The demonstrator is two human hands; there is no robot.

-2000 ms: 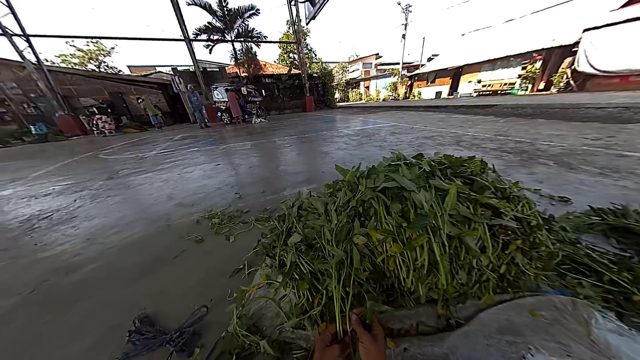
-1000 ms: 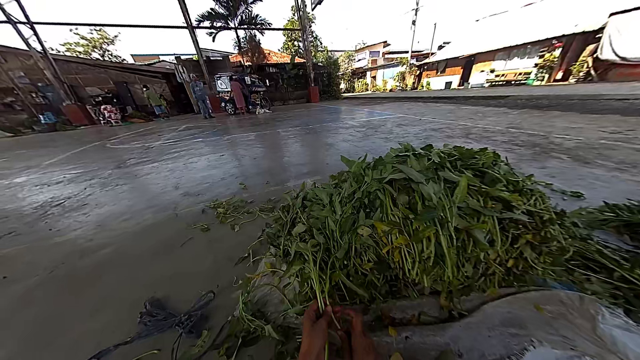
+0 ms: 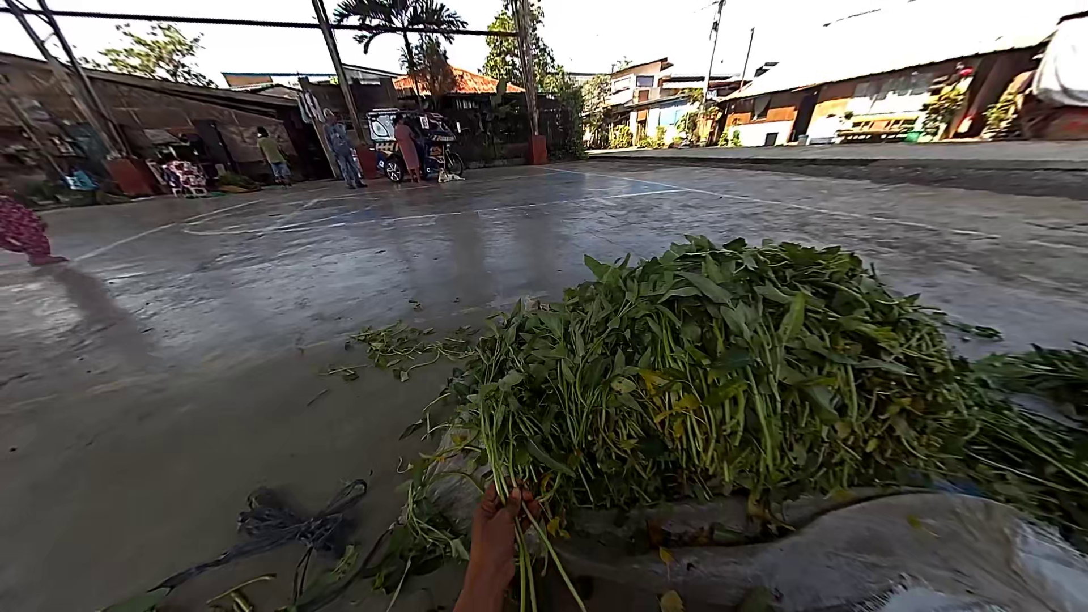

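My left hand (image 3: 495, 529) is closed around a small bunch of long green leafy stems (image 3: 500, 463), thumb in front. The stems' leafy tops rest against the left edge of a large heap of leafy greens (image 3: 722, 365), and their bare ends hang below my fingers. My right hand is out of view. The heap, with some yellow leaves in it, lies on a pale woven plastic sack (image 3: 918, 544). To the left of my arm, dark plastic strips (image 3: 293, 523) lie tangled on the wet concrete.
Loose greens (image 3: 404, 344) are scattered left of the heap, and more greens (image 3: 1037, 425) lie at the far right. Across the painted court stand several people near a motor tricycle (image 3: 416, 144). A person in patterned clothing (image 3: 25, 228) is at the left edge.
Both my hands were together at the bases of the stems; now only the left one shows there, and the right has gone out of view. A person has appeared at the left edge.
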